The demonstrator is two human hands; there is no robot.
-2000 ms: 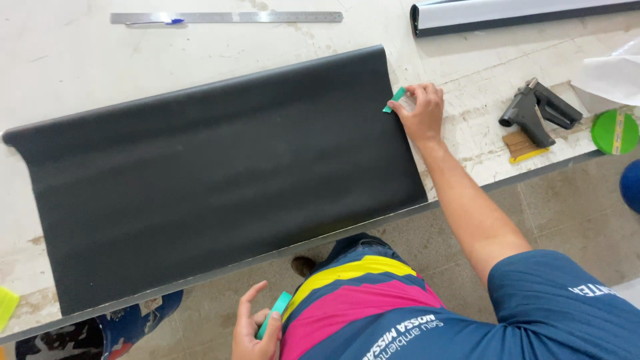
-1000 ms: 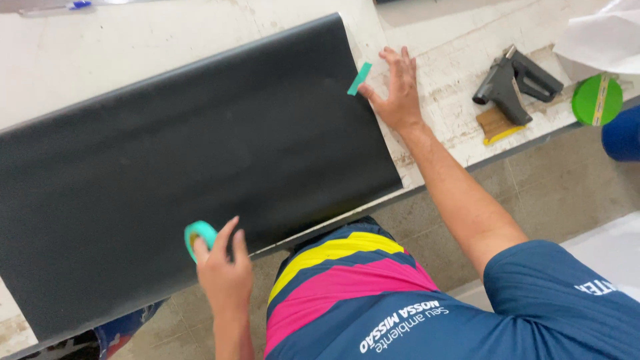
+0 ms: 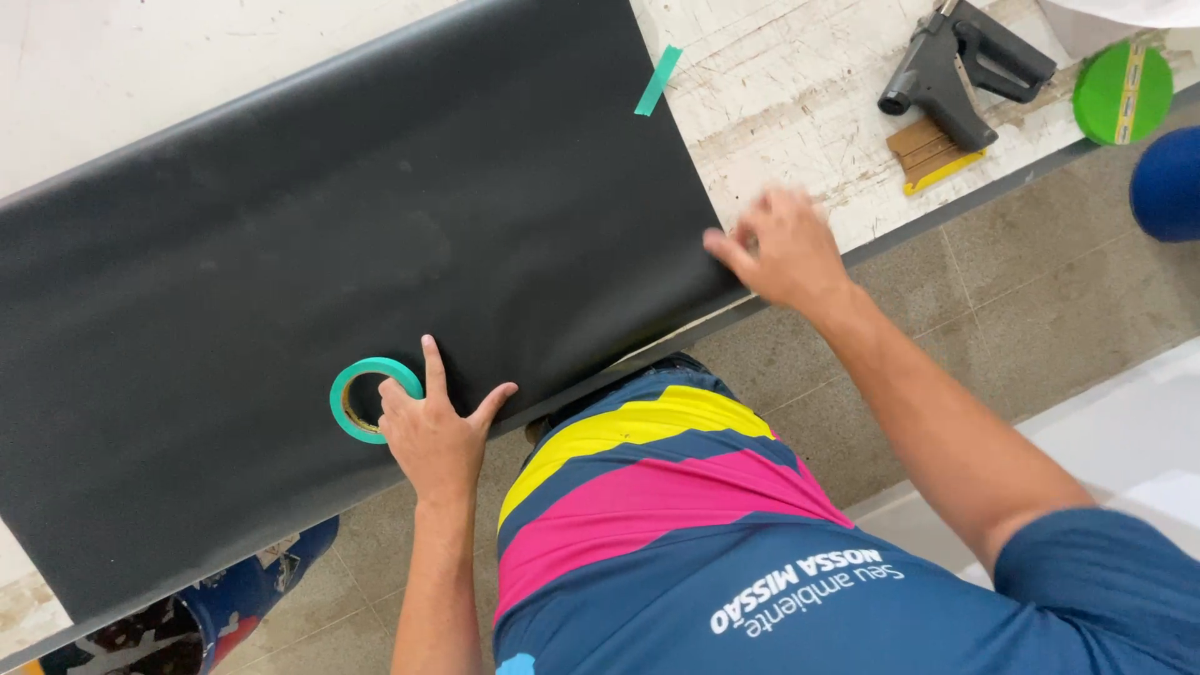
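A large black sheet lies over the white workbench, reaching its front edge. A strip of green tape crosses the sheet's right edge onto the bench. My left hand rests on the sheet near the front edge, fingers spread, with some fingers hooked in a roll of green tape. At the sheet's front right corner is my right hand, slightly blurred, its thumb over the sheet and no object visible in it.
A black handheld tool lies on the bench at the right, by a brown and yellow scraper. Beside them is a green disc. A blue container stands off the bench's right front; a blue bin is below its left front.
My right hand has left the tape strip and moved down the sheet's right edge to the front corner. My left hand has come from off the bench onto the sheet with the tape roll.
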